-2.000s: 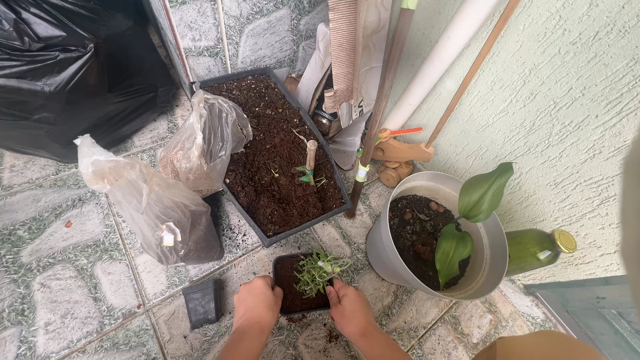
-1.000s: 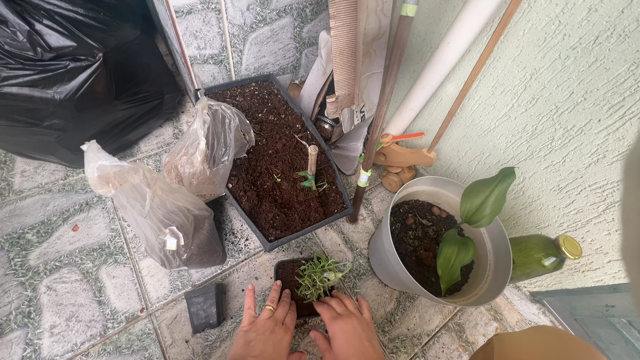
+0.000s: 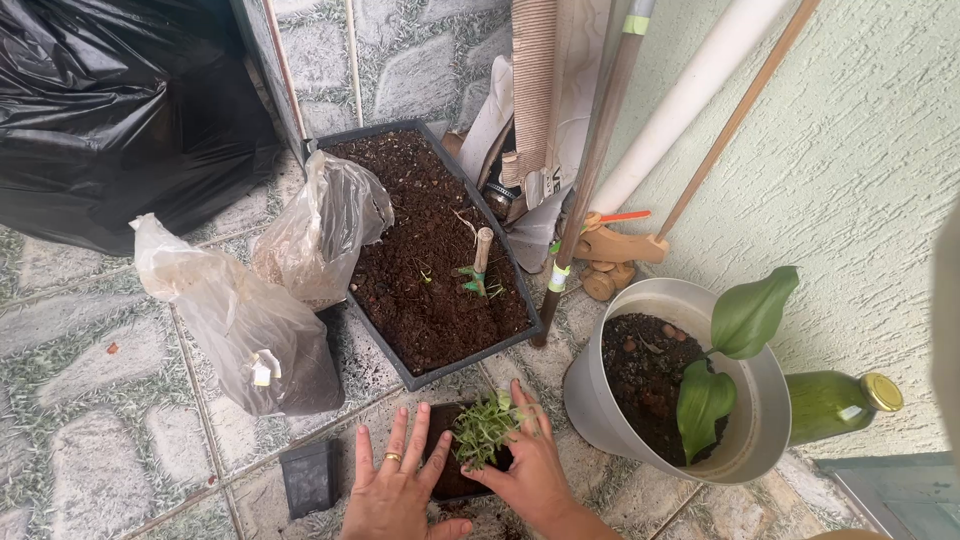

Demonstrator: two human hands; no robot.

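Observation:
A small black square pot [image 3: 459, 487] of dark soil stands on the tiled floor, with a leafy green seedling [image 3: 484, 431] in its right part. My left hand [image 3: 401, 480], a ring on one finger, lies spread at the pot's left edge with nothing held. My right hand [image 3: 529, 461] is at the pot's right side, thumb and fingers apart around the seedling's base; its leaves partly cover the fingers. An empty black pot [image 3: 310, 478] lies left of my left hand. Behind is a long planter of soil [image 3: 420, 300] with a wooden-handled tool [image 3: 481, 259] stuck upright in it.
Two plastic bags [image 3: 247, 337] [image 3: 322, 225] stand left of the planter, a black plastic bag [image 3: 120, 120] farther back. At right are a grey pot [image 3: 585, 390] with a broad-leaved plant and a green glass bottle [image 3: 825, 405]. Poles [image 3: 600, 150] and cardboard [image 3: 534, 90] lean behind.
Two seconds ago both hands gripped the small pot's sides. They then opened over its near part; now my right hand has moved to the seedling's right side and my left rests at the left edge.

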